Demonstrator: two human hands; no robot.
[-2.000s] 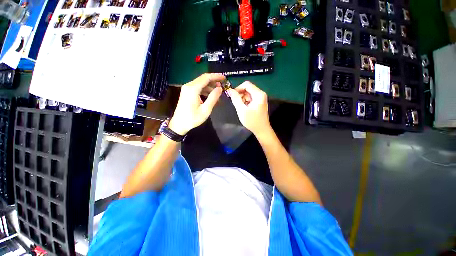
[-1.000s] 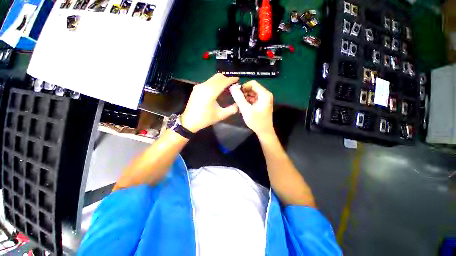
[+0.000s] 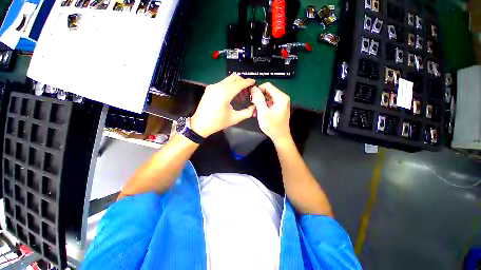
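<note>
My left hand (image 3: 220,106) and my right hand (image 3: 273,111) meet at the fingertips just in front of the bench edge. The fingertips of both hands are pinched together around a small component, which is almost wholly hidden by the fingers. The black fixture (image 3: 261,67) stands on the green mat (image 3: 203,63) just beyond my hands. Its large red clamp grip (image 3: 278,19) points away from me. Small side clamps with red tips stand at the left (image 3: 216,54) and right (image 3: 308,47) of the fixture.
A white tray (image 3: 95,68) with dark and gold modules is at upper left. A black tray (image 3: 391,117) of small silver and gold pieces, with a white label (image 3: 405,94), is at right. Loose parts (image 3: 329,38) lie between fixture and black tray. Empty black trays (image 3: 34,158) stand lower left.
The view has shifted, so the bench items appear moved. The small gold component seen between my fingertips two seconds ago is now hidden; my hands stay together near the fixture.
</note>
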